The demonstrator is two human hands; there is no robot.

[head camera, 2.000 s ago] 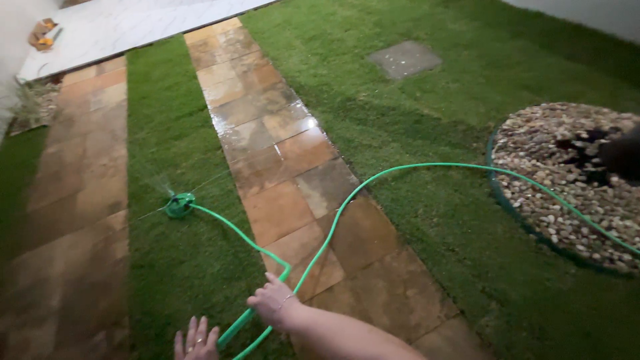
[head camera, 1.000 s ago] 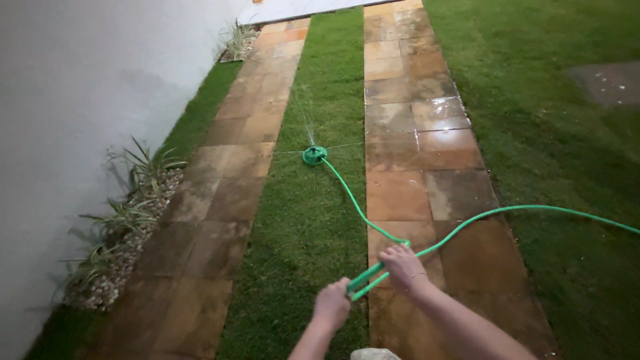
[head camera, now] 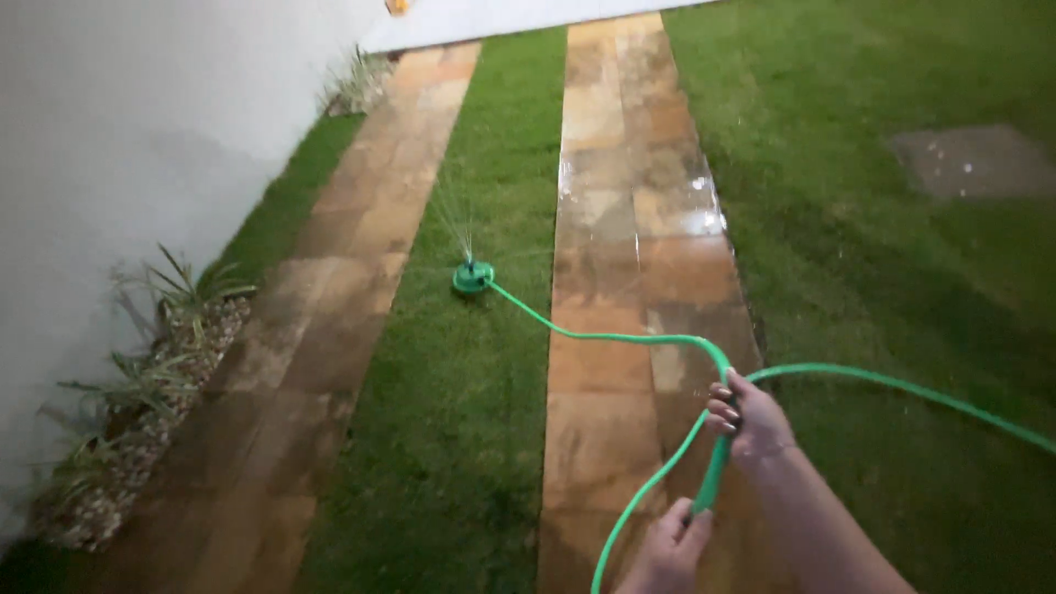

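Note:
My right hand (head camera: 752, 417) is closed around a green garden hose (head camera: 623, 337) at the lower right. Below it, my left hand (head camera: 672, 540) grips a thicker green stretch of the same hose. From my hands the hose runs left over the paving to a round green lawn sprinkler (head camera: 473, 277), which stands on the grass strip and sprays thin jets of water upward. Another length loops down past my left hand, and one more runs off to the right over the lawn. How these lengths join at my hands is hidden by my fingers.
Two stone-paved strips (head camera: 602, 429) flank the grass strip (head camera: 445, 396); the right one is wet and shiny. Along the white wall (head camera: 165, 124) at left grow spiky plants (head camera: 186, 280) in pebbles. A square slab (head camera: 973, 161) lies in the right lawn. A pale paved surface (head camera: 495, 21) crosses the far end.
Two seconds ago my left hand was spread with its fingers apart; now it grips the hose. Since one second ago, both hands have moved right with the hose. The view has swung left since the first frame.

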